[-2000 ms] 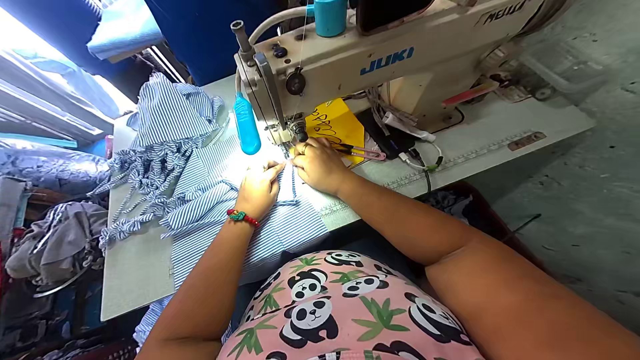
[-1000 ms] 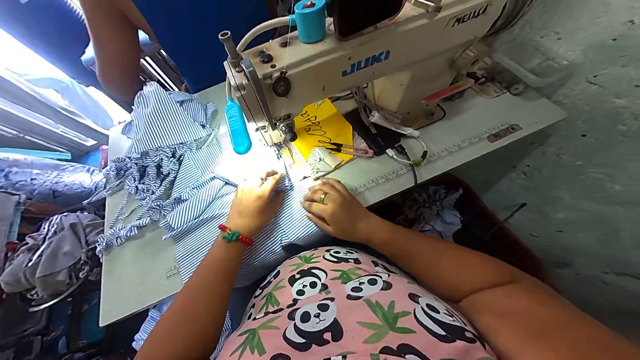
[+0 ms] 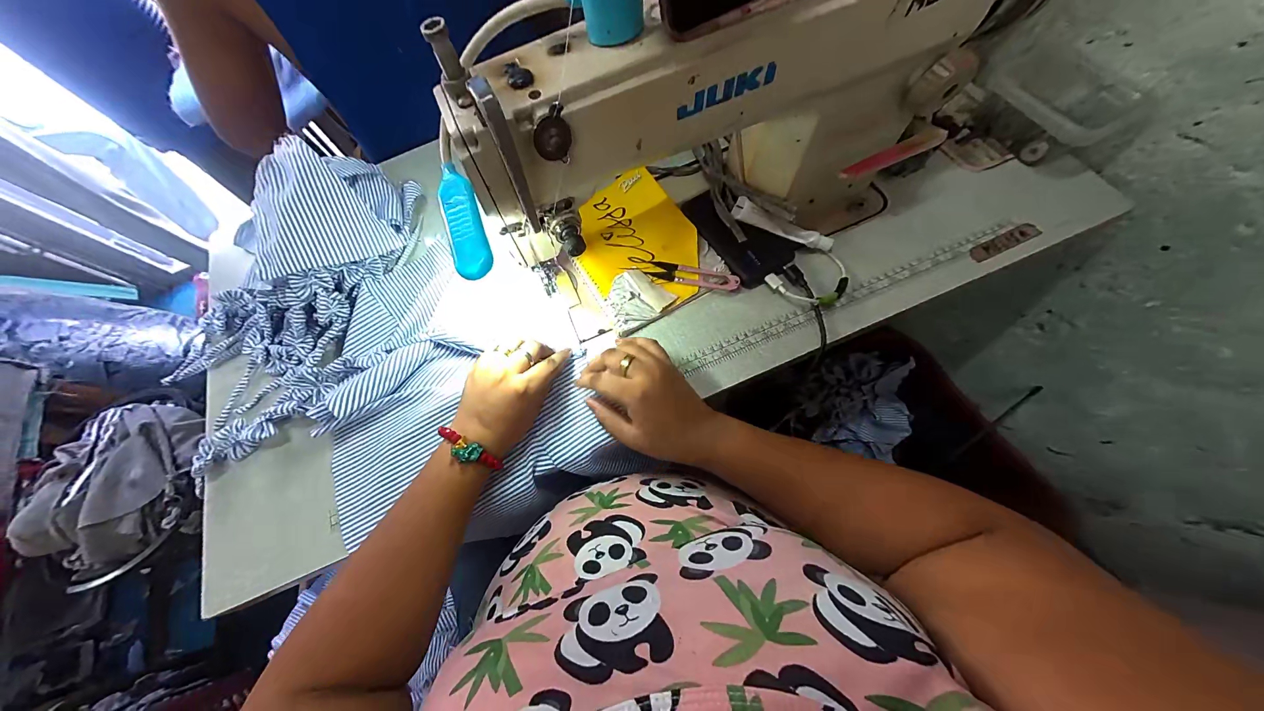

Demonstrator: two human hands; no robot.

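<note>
Blue-and-white striped fabric [image 3: 395, 444] spreads over the sewing table and hangs off its near edge. My left hand [image 3: 506, 395], with a ring and a beaded bracelet, rests on the cloth, thumb and forefinger near its upper edge. My right hand [image 3: 647, 400], also ringed, lies on the cloth to the right, fingers bent; whether either hand pinches the fabric is unclear. Both are on the near side of the needle and presser foot [image 3: 548, 276] of the Juki sewing machine [image 3: 632, 109]. Bright lamp light washes out the cloth there.
A yellow paper with writing [image 3: 632, 232], pink-handled thread snips [image 3: 706, 278] and a black device with cables [image 3: 746, 242] lie right of the needle. Gathered striped strips [image 3: 286, 346] heap at left. A blue plastic piece [image 3: 464, 222] hangs by the machine head. Another person's arm [image 3: 227, 74] shows behind.
Both hands have moved from beside the needle toward the near side of the table. The other person's arm, not visible two seconds ago, now shows at the upper left.
</note>
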